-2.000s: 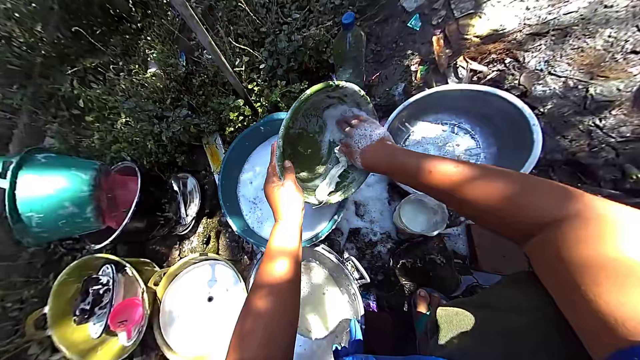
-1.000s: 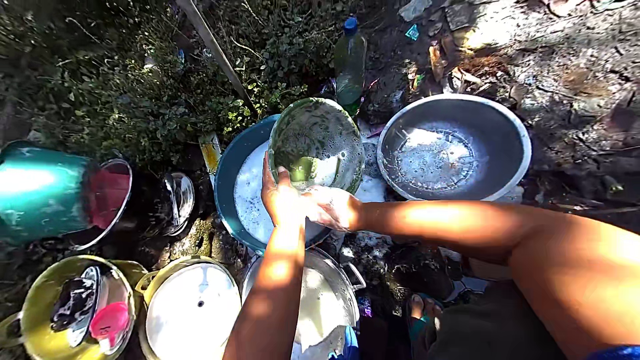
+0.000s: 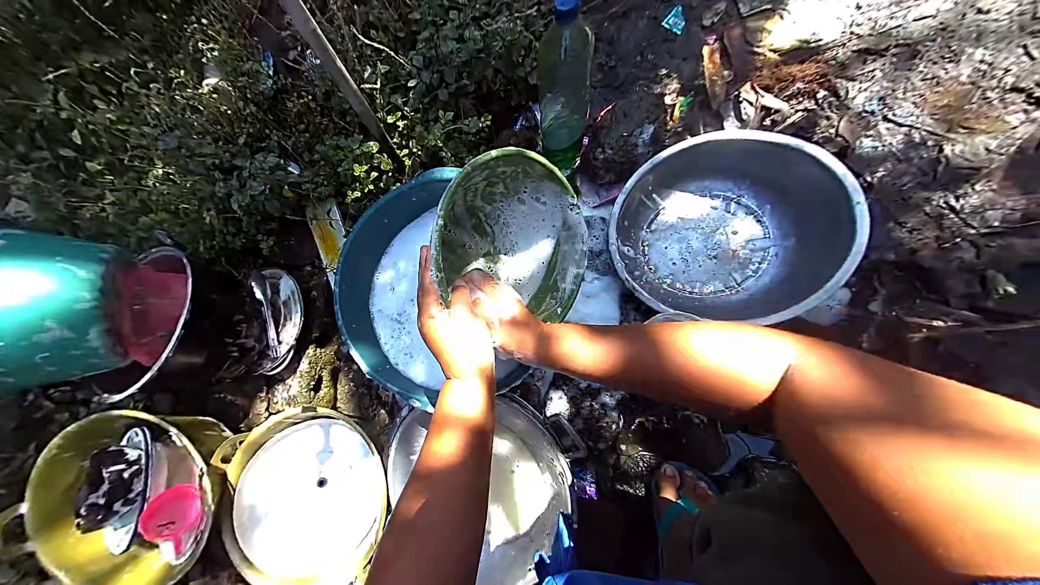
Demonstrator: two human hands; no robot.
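A green bowl [image 3: 520, 219], wet with suds inside, is tilted above a teal basin [image 3: 357, 301] of soapy water. My left hand [image 3: 455, 325] holds the bowl at its lower left rim, with the thumb side over the edge. At the lower rim, right beside the left fingers, my right hand [image 3: 504, 317] presses on the bowl's inner side; whether it holds a cloth or sponge is hidden. To the right stands a grey metal basin [image 3: 821, 244] with a little sudsy water at its bottom. A metal pot [image 3: 528, 487] is below the teal basin.
At the lower left are a yellow pot [image 3: 57, 496] holding dishes and a pink ladle [image 3: 172, 513], and a lidded pot [image 3: 309, 504]. A green bucket [image 3: 57, 309] lies on its side at far left. A plastic bottle [image 3: 565, 81] stands behind the bowl. A stick [image 3: 341, 81] leans in the plants.
My right hand has moved from the middle of the green bowl down to its lower rim, beside my left hand. The bowl remains in my left hand, above the teal basin.
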